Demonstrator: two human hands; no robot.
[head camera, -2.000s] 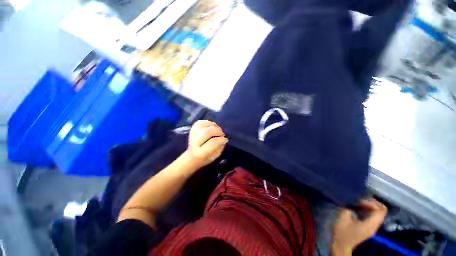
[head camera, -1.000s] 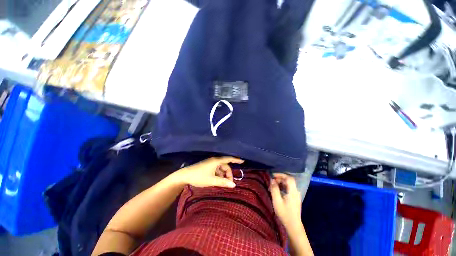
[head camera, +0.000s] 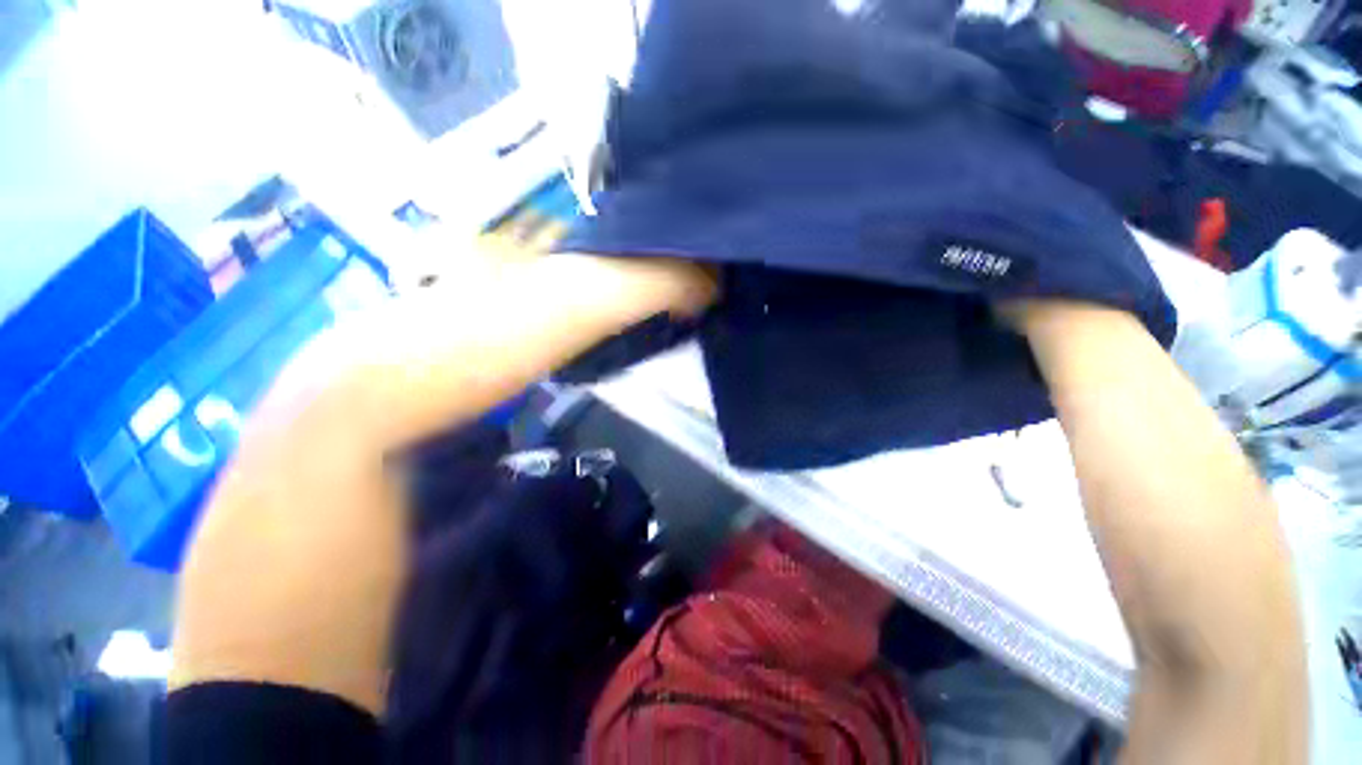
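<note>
A dark navy garment (head camera: 881, 165) is raised over the table, its hem edge towards me. Small pale lettering (head camera: 977, 262) shows near the hem at the right. My left hand (head camera: 690, 284) reaches under the hem at the left, and my right hand (head camera: 1049, 317) reaches under it at the right. Only the wrists and forearms show; the fingers are hidden by the cloth, so their grip cannot be told. A darker navy part (head camera: 866, 374) hangs below the hem between my arms, over the table edge side.
The white table (head camera: 956, 493) has a ruler strip (head camera: 971, 616) along its front edge. Blue crates (head camera: 224, 396) stand at the left. Dark cloth (head camera: 515, 598) lies beside my red-checked lap. A white machine head with blue stripes (head camera: 1297, 321) is at the right.
My hands have moved from near my lap up and forward under the garment. The garment is lifted and turned; its pale loop and grey patch no longer show. The view has swung.
</note>
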